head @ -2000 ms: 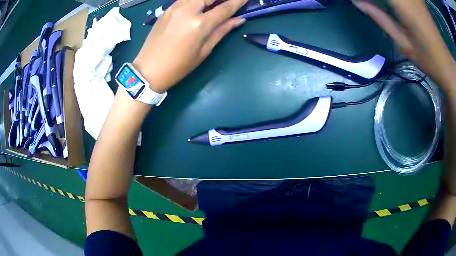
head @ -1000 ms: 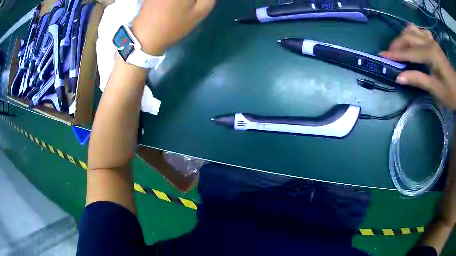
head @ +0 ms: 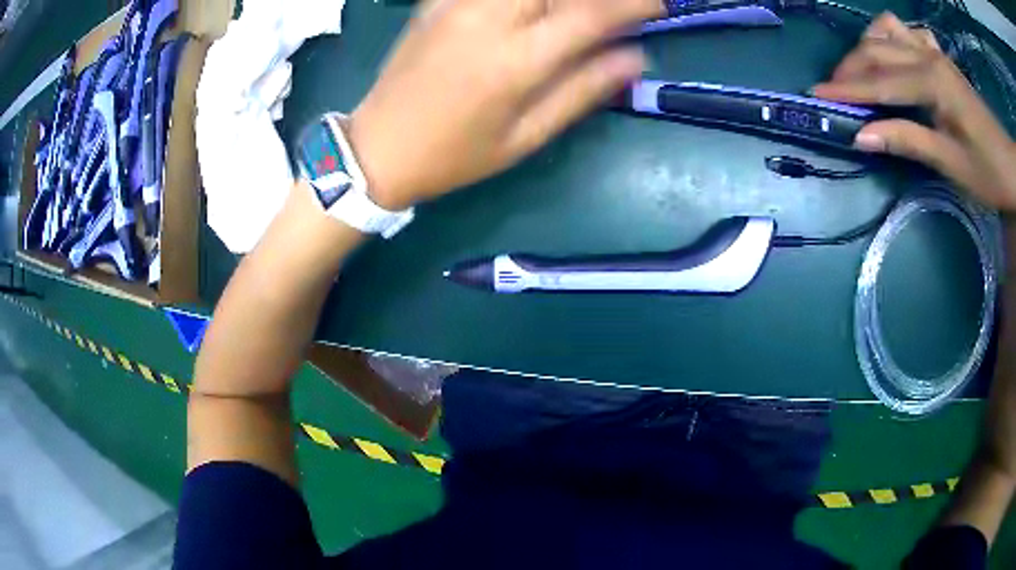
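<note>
My right hand [head: 919,106] grips the tail of a dark and pale lilac 3D pen [head: 724,105]. The pen's small lit display faces up. My left hand [head: 479,95], blurred, reaches across from the left. Its fingertips cover the pen's dark cone tip; whether they pinch it or hold something is unclear. A second pen [head: 635,274] lies on the mat nearer me, pale side up, tip to the left, with a black cable [head: 830,239] from its tail. Part of a third pen [head: 719,17] shows at the top edge, partly behind my left fingers.
A carton of pens [head: 178,189] stands at left beside crumpled white cloth [head: 240,145]. A clear filament coil [head: 869,312] lies at right. A loose cable plug [head: 789,166] lies below the gripped pen. The green mat's [head: 535,334] front edge runs before my body.
My right hand has taken the middle pen by its tail, and its display side now faces up. My left hand left the far pen, swung left, then came right to the middle pen's tip.
</note>
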